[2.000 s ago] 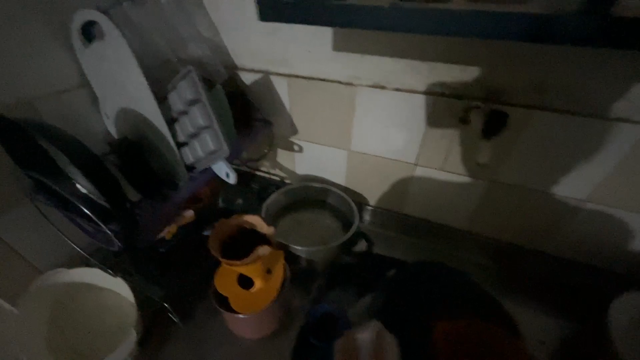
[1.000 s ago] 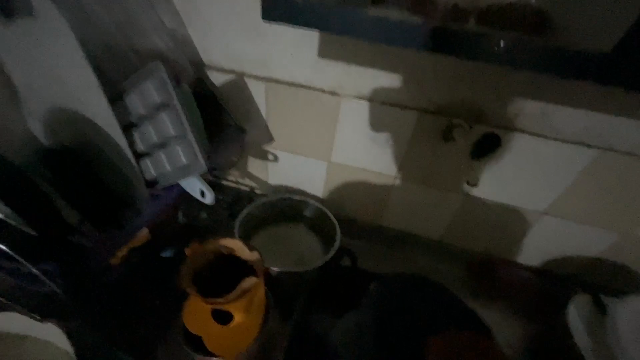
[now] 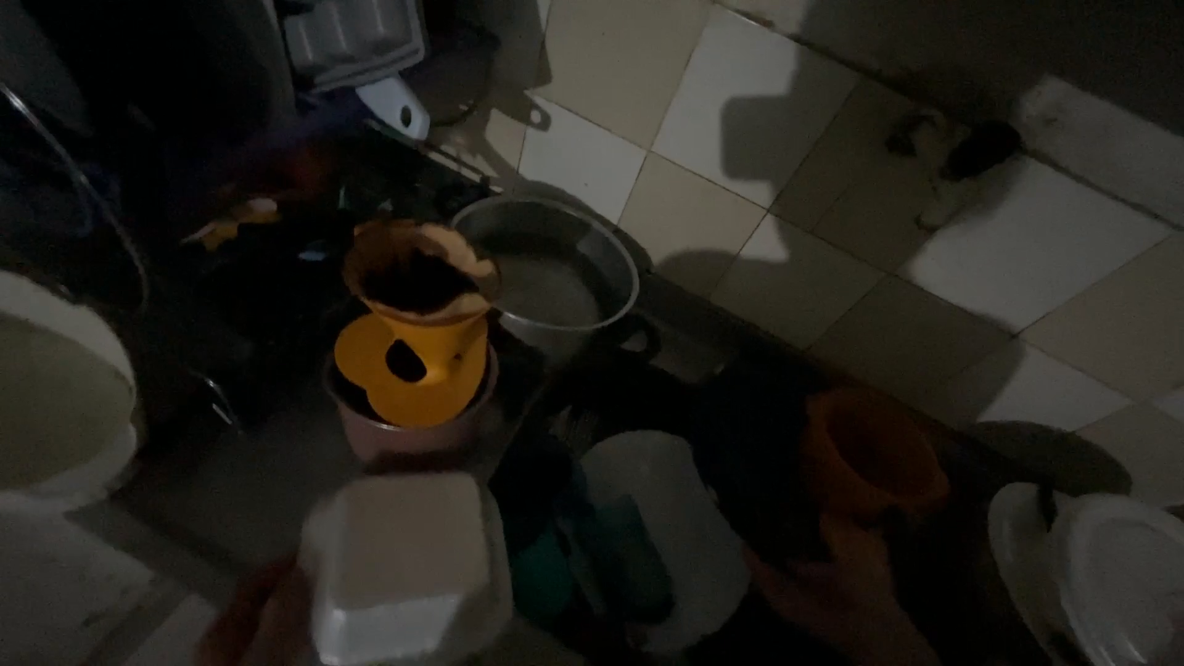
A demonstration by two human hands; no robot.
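Note:
My left hand (image 3: pixel 264 610), at the bottom left, holds a white foam container (image 3: pixel 407 564) by its left side. My right hand (image 3: pixel 837 587) is at the lower right, just below an orange cup-like vessel (image 3: pixel 874 453); in the dark I cannot tell whether its fingers grip it. Between my hands lie a pale plate or bowl (image 3: pixel 689 536) and a dark green item (image 3: pixel 620 555). Beyond the foam container, an orange coffee dripper (image 3: pixel 425 361) with a stained filter and dark grounds rests on a pinkish pot (image 3: pixel 398 439).
A metal pot (image 3: pixel 555 291) holding liquid stands behind the dripper, near the tiled wall (image 3: pixel 708 199). A white bucket (image 3: pixel 125 444) with liquid is at the left. White dishware (image 3: pixel 1124 573) sits at the right edge, and a tap (image 3: pixel 953 171) juts from the wall.
The view has shifted down and tilted. My left hand with the white foam container, my right hand and the orange vessel now show at the bottom.

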